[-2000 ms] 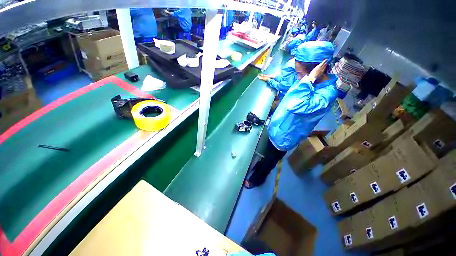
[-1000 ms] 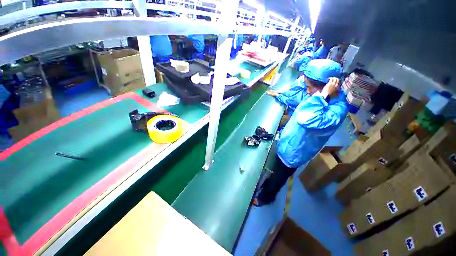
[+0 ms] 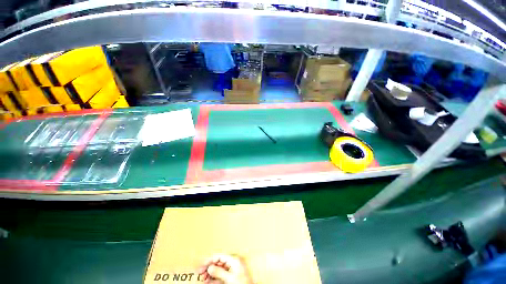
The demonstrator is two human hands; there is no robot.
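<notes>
A closed tan shipping carton (image 3: 233, 236) is directly in front of me at the bottom centre, over the lower green surface, with dark "DO NOT" print near its lower left. My right hand (image 3: 224, 270) is at the picture's bottom edge, over the carton's top and covering part of the print. Its fingers look bent, it is small and blurred, and whether it grips anything cannot be told. My left hand is not in view.
The raised green bench (image 3: 233, 161) bears a yellow tape roll (image 3: 352, 155), thin dark tool (image 3: 267, 135), white paper (image 3: 167, 127) and clear plastic (image 3: 89, 147). A slanted metal post (image 3: 430, 158) stands right. Black parts (image 3: 448, 237) lie on the lower surface. Yellow packages are stacked back left.
The view has swung left, so the carton and tape bench are now more central and the carton stacks at right are gone. My right hand has appeared over the carton.
</notes>
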